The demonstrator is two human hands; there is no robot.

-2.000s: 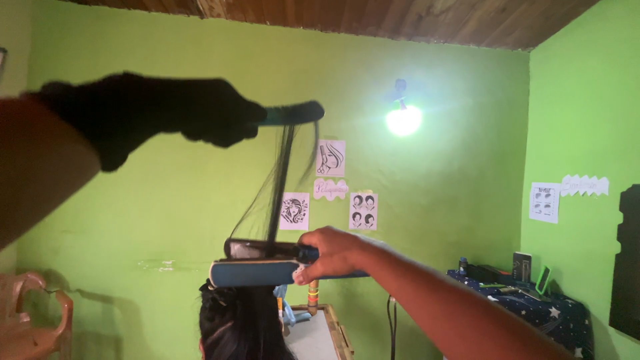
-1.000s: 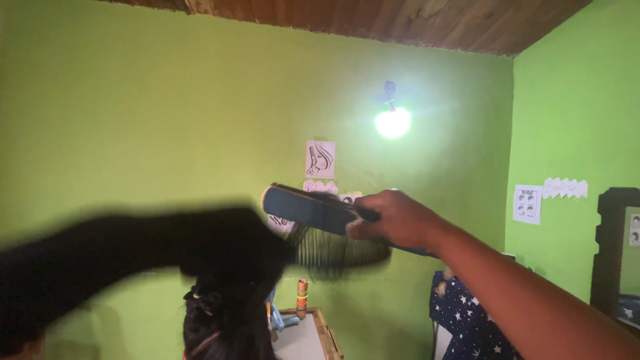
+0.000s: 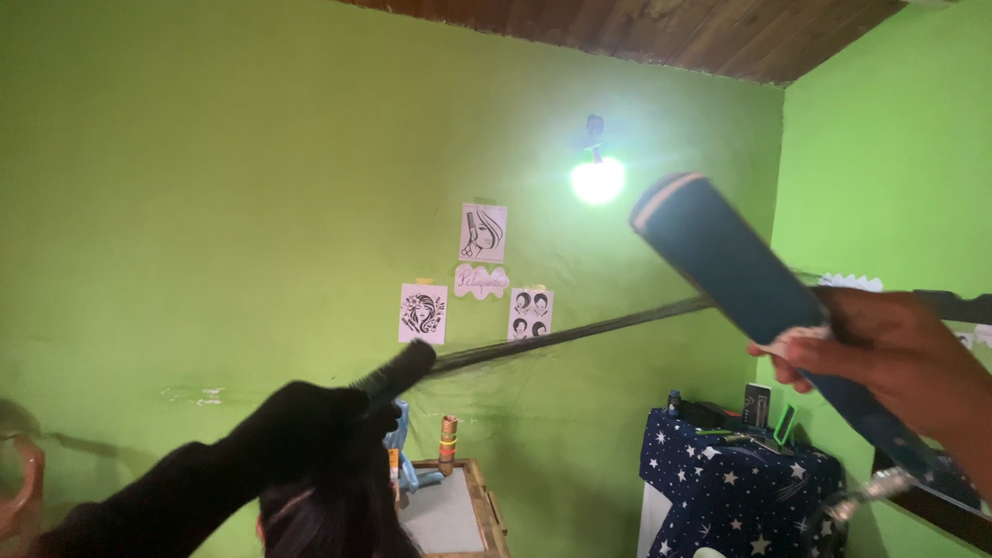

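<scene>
My left hand (image 3: 322,422), in a black glove, grips a dark comb (image 3: 399,372) just above the seated person's dark-haired head (image 3: 333,511). A thin lock of hair (image 3: 573,332) stretches from the comb up to the right. My bare right hand (image 3: 868,349) holds a blue hair straightener (image 3: 732,260), tilted with its tip up and left. The far end of the lock reaches the straightener's plates; whether they are pressed together on it cannot be seen. The person's face is hidden.
A wooden-framed table (image 3: 453,511) stands beyond the head, with a banded cylinder (image 3: 448,443) on it. At right, a star-patterned cloth (image 3: 728,480) covers a table bearing several small items. A cord (image 3: 833,511) hangs near the straightener. A lit lamp (image 3: 597,180) is on the green wall.
The straightener has moved right, away from the head, and tilted more steeply. My left hand, above the straightener two seconds ago, is now lower with the comb near the head.
</scene>
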